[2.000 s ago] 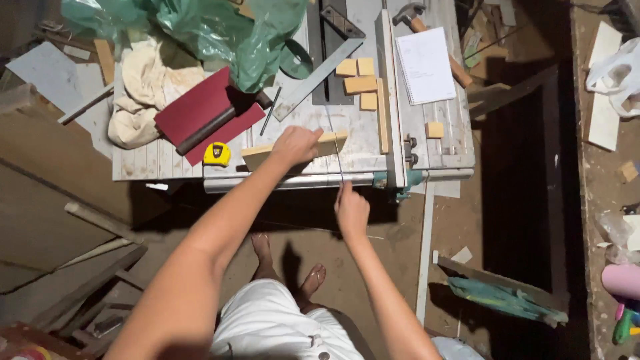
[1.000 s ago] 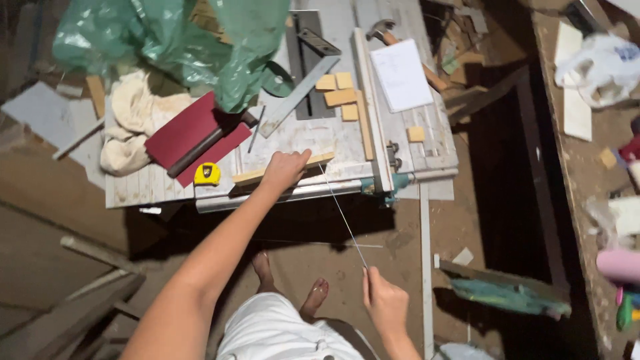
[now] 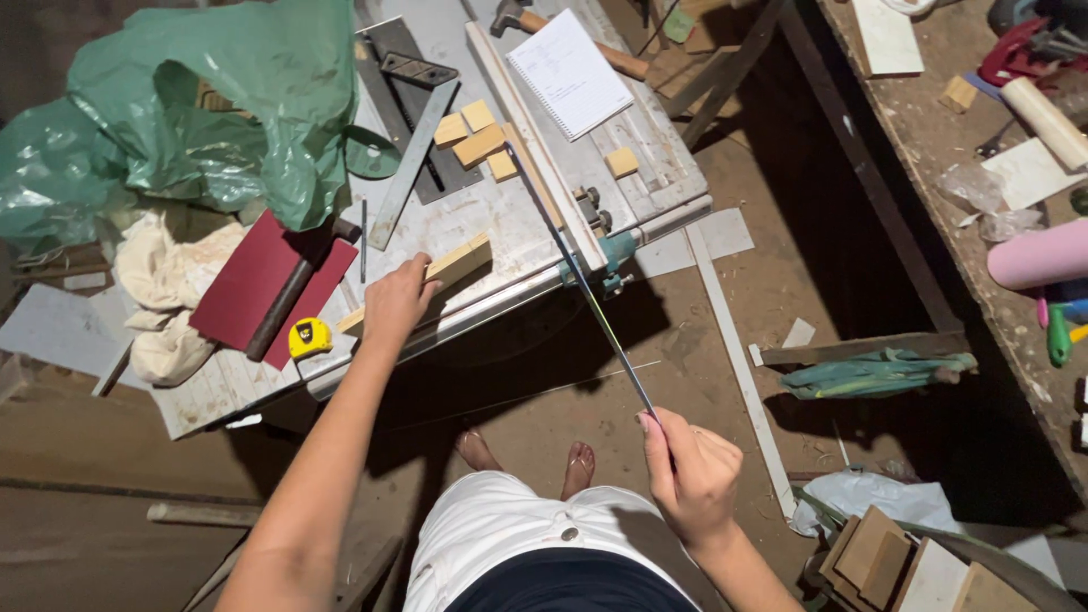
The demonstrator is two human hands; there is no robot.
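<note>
My left hand (image 3: 395,302) grips a narrow wood strip (image 3: 459,260) at the front edge of the white work table (image 3: 510,246). In my right hand (image 3: 693,476), in front of the table, is the near end of a long thin metal blade (image 3: 595,306), perhaps a saw seen edge-on. Its far end points over the table, to the right of the strip and apart from it. Small wood blocks (image 3: 480,145) lie beyond, beside a metal try square (image 3: 412,166). A yellow tape measure (image 3: 309,338) sits left of my left hand, near a pencil (image 3: 364,241).
A fence rail (image 3: 535,144) crosses the table, with a spiral notebook (image 3: 570,75) and a hammer (image 3: 620,59) at its right. Green plastic (image 3: 212,110), a cream cloth (image 3: 174,280) and a dark red folder-like sheet (image 3: 246,280) cover the left side. A cluttered bench (image 3: 926,110) stands at right.
The blade was at the strip two seconds ago; now it is off to the right of it. My right hand has moved back and right. My left hand stays on the strip.
</note>
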